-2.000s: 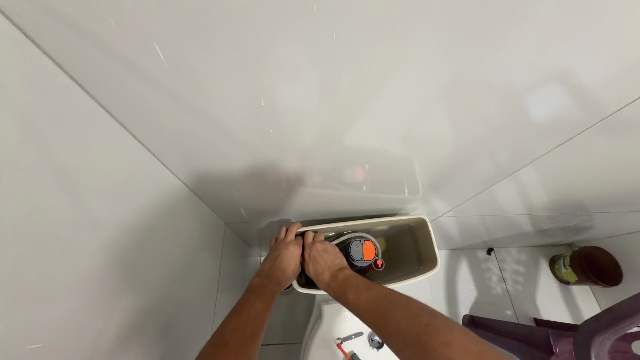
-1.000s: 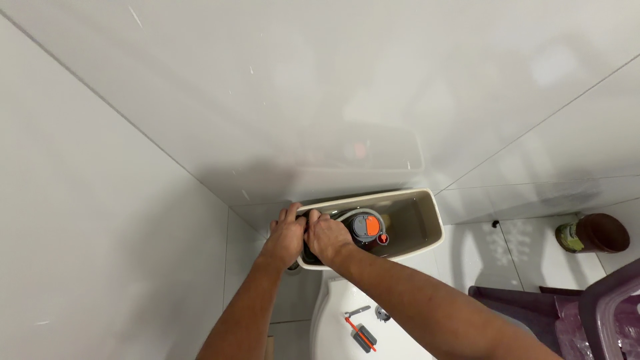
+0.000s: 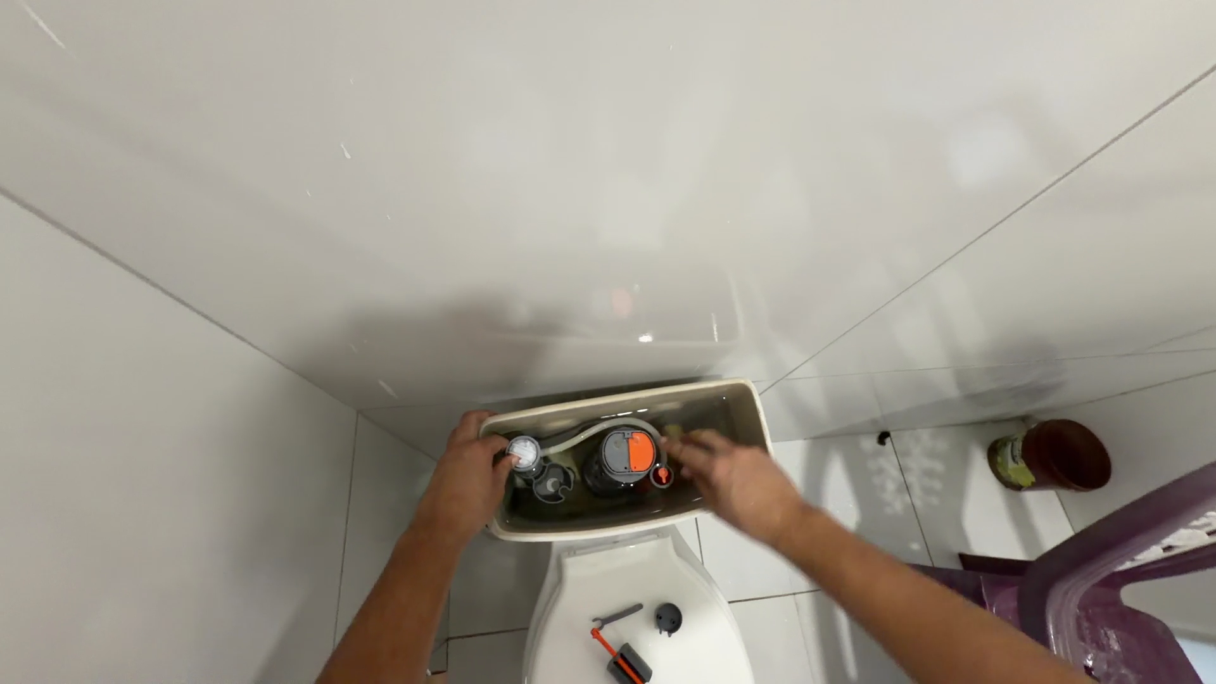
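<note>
Inside the uncovered toilet tank (image 3: pixel 622 397), a flush valve with a grey and orange top (image 3: pixel 629 451) stands near the middle. A fill valve with a pale round cap (image 3: pixel 523 453) is at the left end, and a flexible refill hose (image 3: pixel 587 435) arcs from it to the flush valve. My left hand (image 3: pixel 467 484) lies over the tank's left end, with thumb and finger on the fill valve's cap. Fingers of my right hand (image 3: pixel 736 475) reach in at the flush valve's right side, near the hose end and a small red-marked part (image 3: pixel 662 476); whether they grip anything is unclear.
On the closed toilet lid (image 3: pixel 570 608) lie a small grey wrench (image 3: pixel 617 616), a dark round cap (image 3: pixel 668 619) and an orange and grey float part (image 3: pixel 624 659). Tiled walls close in behind and left. A brown pot (image 3: pixel 1069 456) and purple plastic chair (image 3: pixel 1073 589) are at right.
My right hand has moved right, from beside my left hand at the tank's left end to the flush valve's right side. The fill valve's cap, covered earlier, now shows.
</note>
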